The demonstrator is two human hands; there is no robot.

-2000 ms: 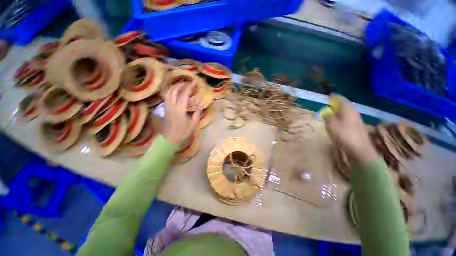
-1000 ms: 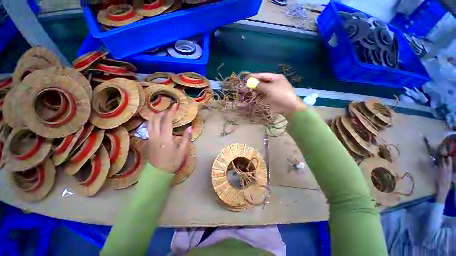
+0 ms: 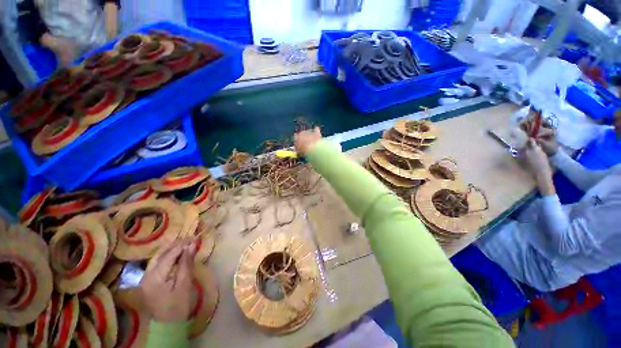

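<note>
Woven rings with red inner bands lie in an overlapping heap at the left. My left hand is on the heap's right side, fingers drawn close together; whether they grip a ring is unclear. My right hand is closed at the far side of the brown cord pile. A yellow-handled tool shows at its lower left, and its grip is partly hidden. A small stack of woven rings lies in front of me, with brown cord in its centre.
Corded rings lean in a row at the right, beside another stack. Blue crates hold rings and grey parts beyond the table. A person works at the far right. A small white piece lies on the cardboard.
The view has swung right, bringing more of the neighbouring person into sight. My left fingers, spread before, are drawn together. My right hand has moved to the cord pile's far side.
</note>
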